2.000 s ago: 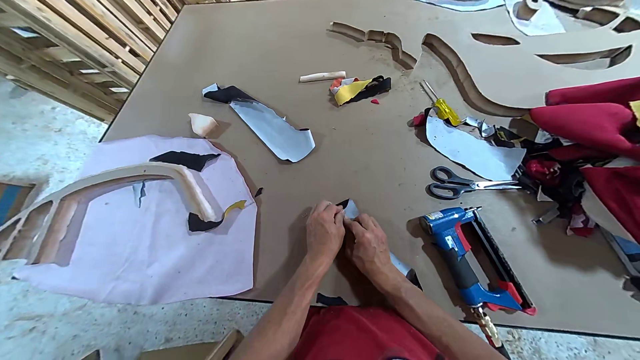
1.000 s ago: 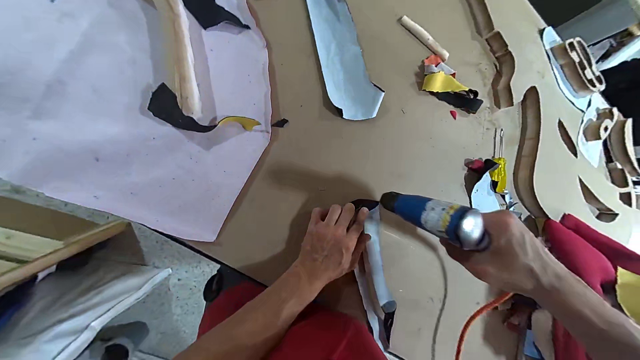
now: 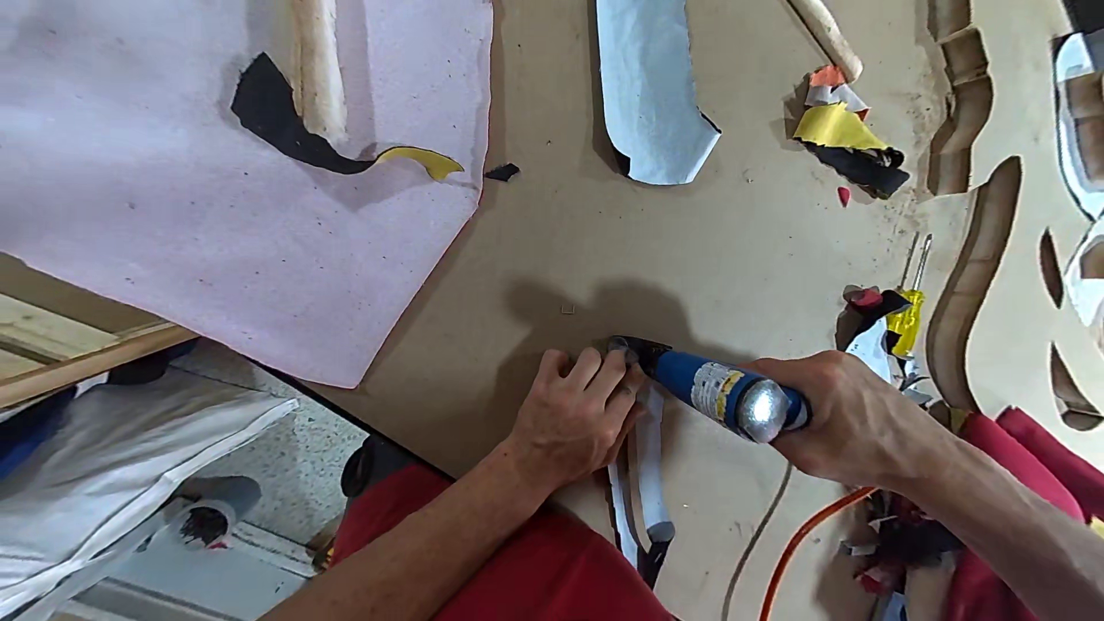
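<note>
My right hand grips a blue pneumatic staple gun, its black nose at the top end of a narrow piece wrapped in pale-backed material. Beside that nose, my left hand pinches the piece with its fingers and thumb, which partly hide the end. Black material shows at the piece's lower end. A loose staple lies on the brown table above my left hand. Farther up lies a light-blue-backed strip of material.
A pale pink sheet covers the upper left, bearing a wooden part and a black scrap. Scraps, a yellow-handled screwdriver and red fabric lie at right. An orange hose runs below my right hand.
Two seconds ago both hands were on the narrow piece and the staple gun lay on the table at right. My right hand now holds the gun against the piece. The view has turned and moved closer.
</note>
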